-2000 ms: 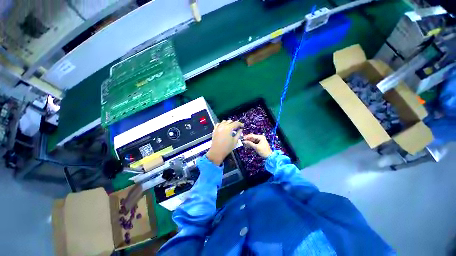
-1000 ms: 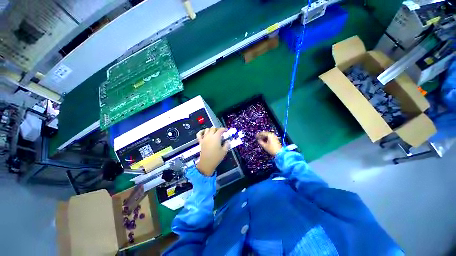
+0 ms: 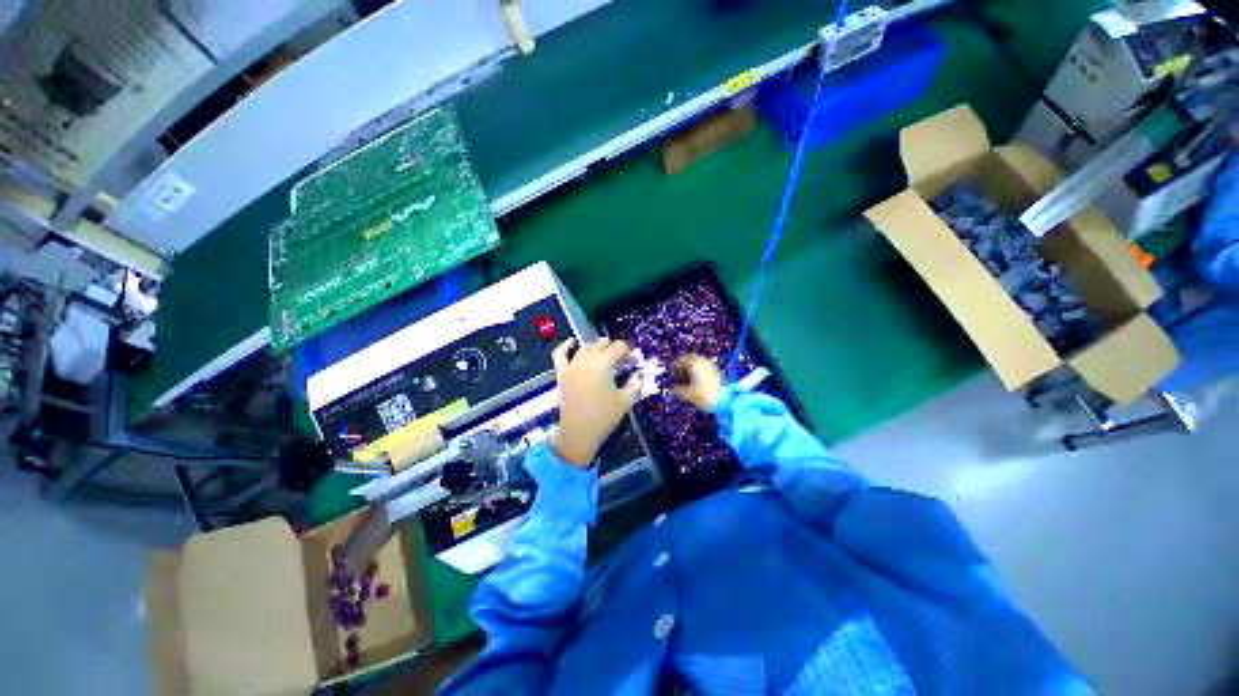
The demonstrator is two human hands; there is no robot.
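Note:
The white cutting machine [image 3: 442, 356] with a black panel stands in front of me. Its silver feed rail [image 3: 523, 419] runs along the front, the right end near the parts tray. My left hand [image 3: 593, 397] is at the rail's right end, fingers bent over it; what it holds is too small to tell. My right hand [image 3: 698, 382] is just right of it, over the tray, fingertips close together; I cannot tell if a part is between them. The black tray [image 3: 796, 408] is full of small purple capacitors [image 3: 679, 320].
An open cardboard box [image 3: 234, 598] with a few purple parts stands lower left, below the chute. Green circuit boards [image 3: 387, 224] lie behind the machine. A blue cord [image 3: 792, 190] runs down to my right wrist. Another carton [image 3: 951, 292] holds grey parts at right, beside another person's blue sleeve.
My right hand was over the tray, apart from the left, one second ago. It has moved left, close to my left hand, which has shifted slightly right along the rail.

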